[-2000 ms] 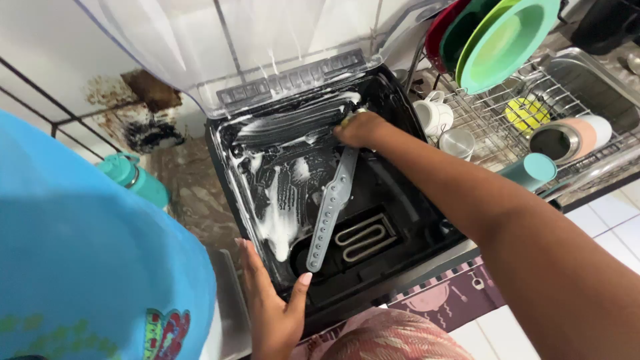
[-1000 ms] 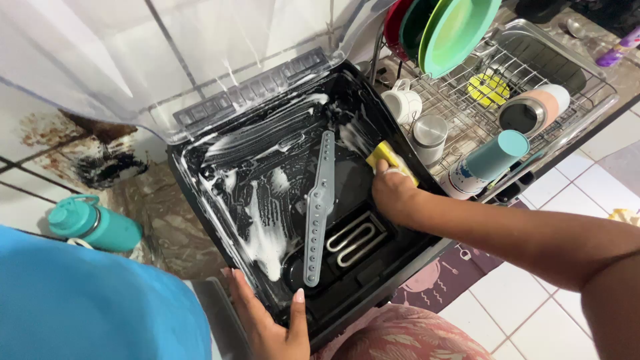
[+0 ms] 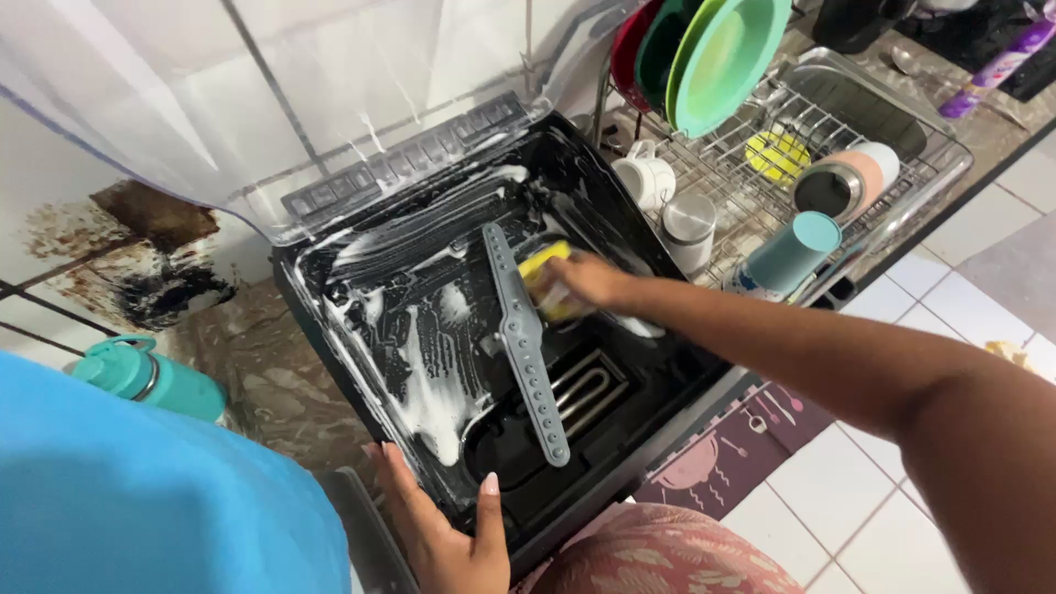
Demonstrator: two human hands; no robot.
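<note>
A black open-topped tub of a countertop dishwasher (image 3: 528, 503) lies below me, streaked with white foam. A grey spray arm (image 3: 528, 363) crosses its middle, and a looped metal heating element (image 3: 590, 388) shows in the floor at the lower right. My right hand (image 3: 577, 285) presses a yellow sponge (image 3: 544, 264) against the tub floor just right of the spray arm; the hand is blurred. My left hand (image 3: 450, 528) rests on the tub's near left corner, fingers spread, thumb over the rim. A clear plastic lid (image 3: 404, 161) stands raised behind the tub.
On the right, a wire dish rack (image 3: 742, 173) holds plates (image 3: 730, 66), a white mug (image 3: 645, 177) and several cups. A teal bottle (image 3: 153, 379) stands on the marble-patterned counter (image 3: 280, 371) at the left. Blue fabric (image 3: 165, 487) fills the lower left. The wall has a dark stain (image 3: 157, 256).
My right hand went from the tub's back to its right side, then moved left with the sponge, beside the spray arm. The spray arm has turned. My left hand stays at the near left corner.
</note>
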